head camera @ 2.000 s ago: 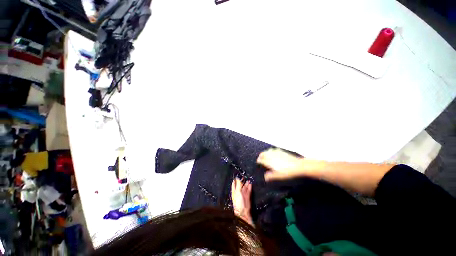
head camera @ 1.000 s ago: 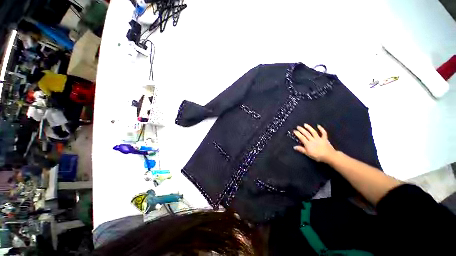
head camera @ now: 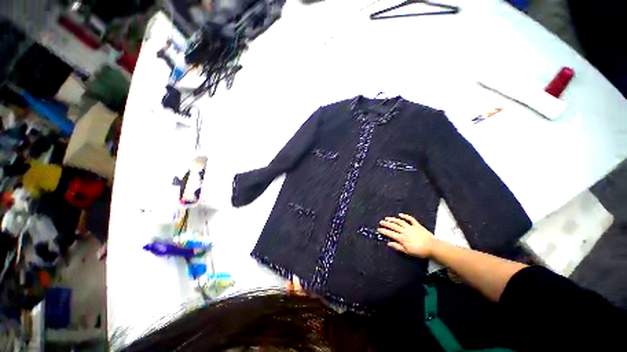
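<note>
A black tweed jacket (head camera: 395,189) lies face up and spread on the white table, its neck away from me. Flecked braid trim runs down the centre front and edges the neck, cuff, hem and pockets. My right hand (head camera: 407,236) lies flat on the jacket's front beside the lower pocket trim, fingers apart. My left hand (head camera: 296,285) shows only as a small patch at the front hem; hair covers the rest, so its grip is not visible.
On the white table (head camera: 289,86) are a black hanger (head camera: 414,10) at the far edge, a red thread cone (head camera: 560,82), a white roll (head camera: 533,103) and small snips (head camera: 487,115) on the right. Dark hangers, cloth and a purple tool (head camera: 168,248) are on the left.
The jacket was bunched, then slanted, and now lies straighter with both sleeves spread. My right hand has moved down the front toward the hem. A bit of my left hand shows at the hem.
</note>
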